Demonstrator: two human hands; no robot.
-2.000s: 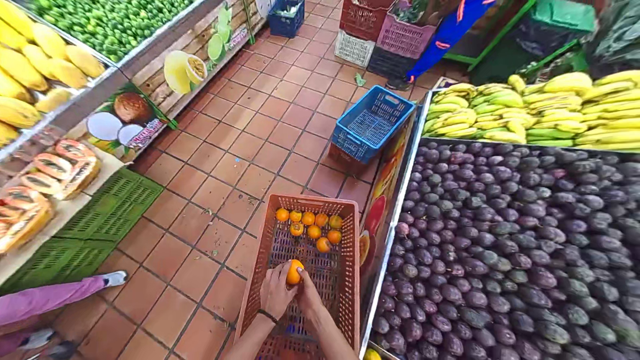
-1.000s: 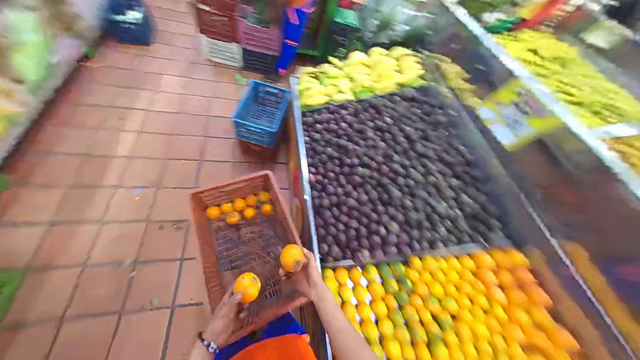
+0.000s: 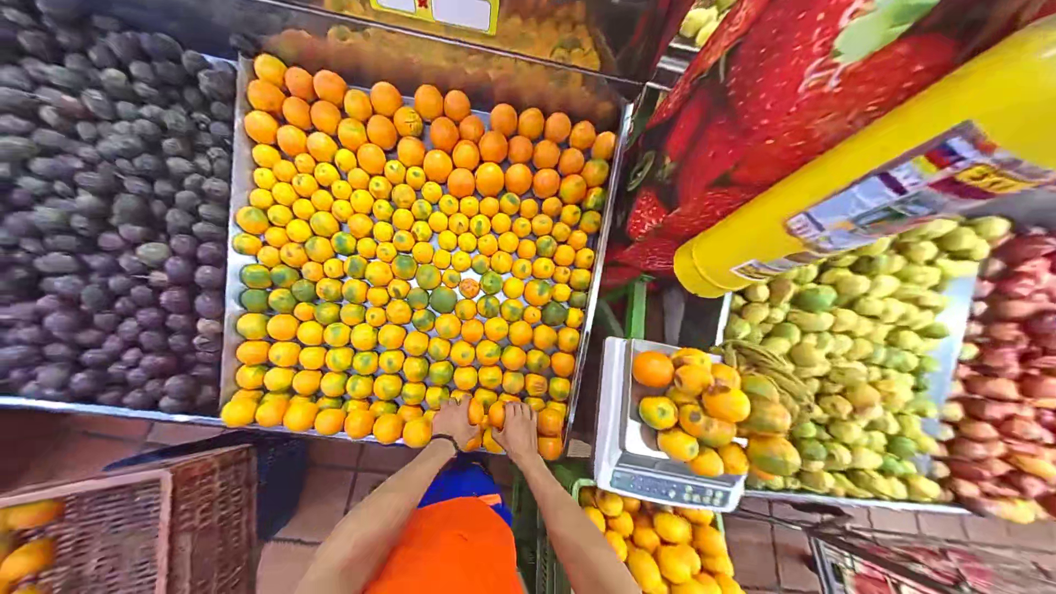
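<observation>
My left hand (image 3: 456, 423), with a dark band at the wrist, rests at the front edge of a metal display bin, its fingers around an orange fruit (image 3: 476, 410). Close to its right, my right hand (image 3: 517, 431) has its fingers on another orange fruit (image 3: 497, 414) in the same front rows. Rows of yellow, orange and green-tinged citrus fruit (image 3: 379, 272) fill the bin, with larger orange ones along the back. Fingers and palms partly hide both held fruits.
Dark purple fruit (image 3: 107, 247) fills the bin at left. A brown plastic crate (image 3: 169, 528) with orange fruit stands lower left. At right are a scale (image 3: 615, 445) heaped with fruit, a yellow tube (image 3: 825, 190), a bin of green-yellow fruit (image 3: 858, 363) and a crate of orange fruit (image 3: 672, 536) below.
The view has swung right to the citrus bin. One second ago both hands held orange fruits over the brown crate; now they are at the bin's front rows.
</observation>
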